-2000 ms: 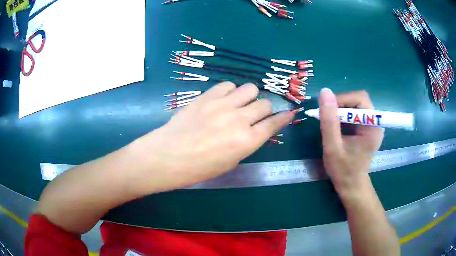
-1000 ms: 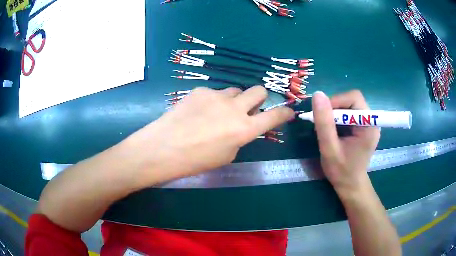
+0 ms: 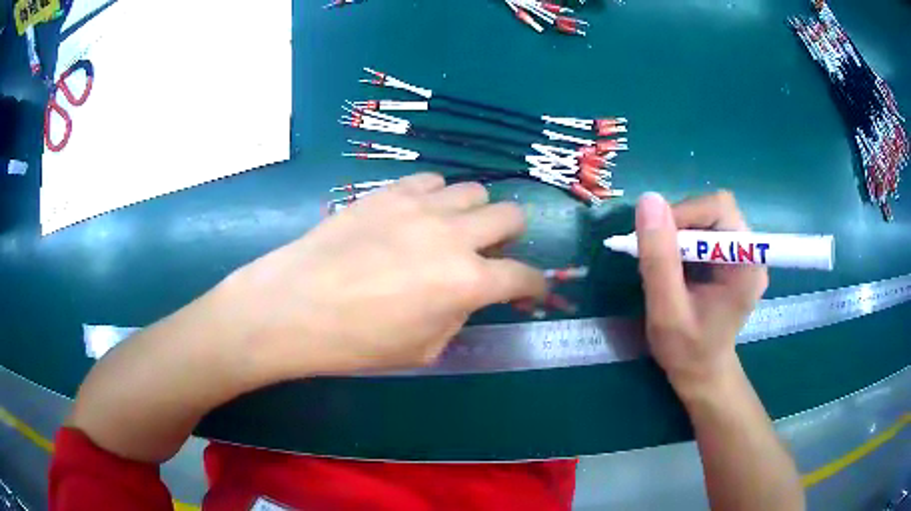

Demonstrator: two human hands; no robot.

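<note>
My right hand [image 3: 699, 274] grips the white paint marker [image 3: 779, 250], its bare tip pointing left, clear of the cables. My left hand [image 3: 400, 264] is palm down over the left part of the bench area. Its fingertips are at blurred red cable ends [image 3: 567, 272]; the palm hides the rest, and whether the fingers grip them is unclear. Beyond the hand, short cables [image 3: 469, 137] with black jackets, white cores and red-orange terminals lie side by side, their right ends clustered.
A steel ruler [image 3: 579, 342] lies along the near edge, partly under both arms. White paper [image 3: 180, 100] and red-handled scissors [image 3: 60, 120] are at left. A narrow cable bundle [image 3: 854, 95] lies far right. More cable ends [image 3: 547, 15] show at the top edge. A yellow label [image 3: 38, 12] is at top left.
My left fingertips have moved down and towards me, away from the cluster's lower edge, to the nearer cable ends. The marker tip has shifted slightly down and away from the left fingertips.
</note>
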